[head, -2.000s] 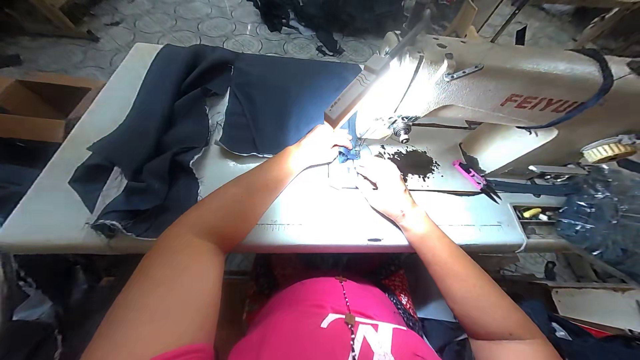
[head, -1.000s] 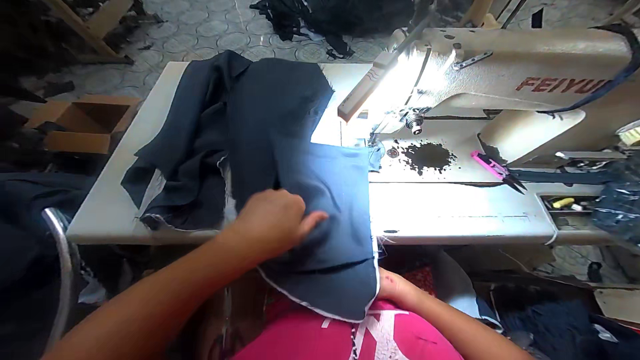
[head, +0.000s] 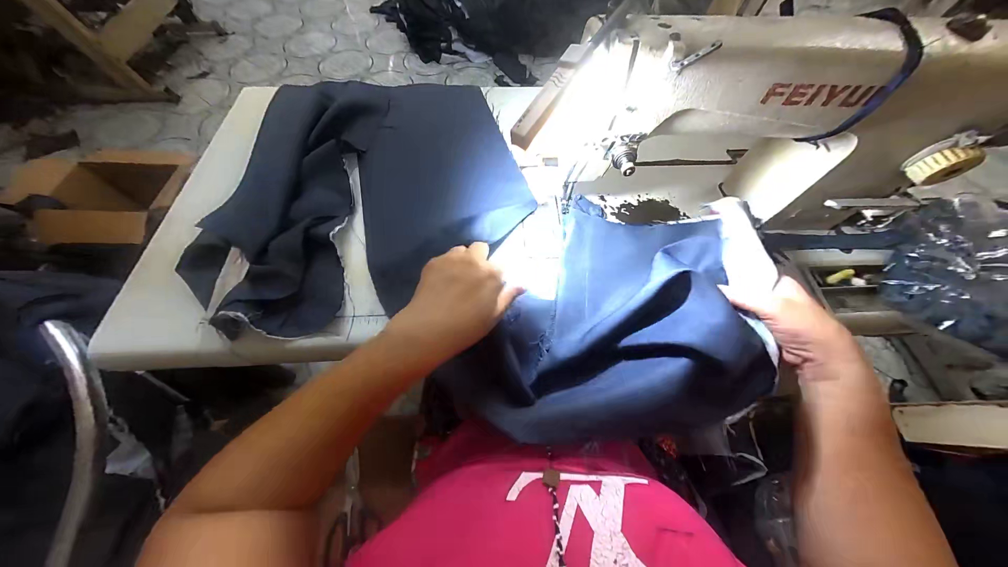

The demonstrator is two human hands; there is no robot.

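A dark blue fabric garment piece [head: 630, 339] hangs from beside the sewing machine's needle area [head: 565, 197] over the table's front edge toward my lap. My left hand [head: 461, 295] grips its left part, fingers curled into the cloth. At its right edge, my right hand [head: 787, 319] holds the fabric, with a white layer showing there. More dark cloth [head: 433, 157] spreads over the table to the left, with a crumpled part [head: 291, 260] showing frayed edges. The industrial sewing machine [head: 756, 79] stands behind, its lamp glaring over the presser foot.
The white table [head: 157, 339] ends at a front edge near my body. Dark scraps [head: 646, 209] lie behind the blue cloth. A cardboard box [head: 94, 224] and a metal tube [head: 79, 425] are at left. A clear plastic bag [head: 953, 268] sits at right beside the machine's handwheel [head: 943, 164].
The blue cloth that hung from the table under my left hand is now spread rightward. My right hand has risen from near my lap to hold its right edge. The pink-handled snips are no longer visible.
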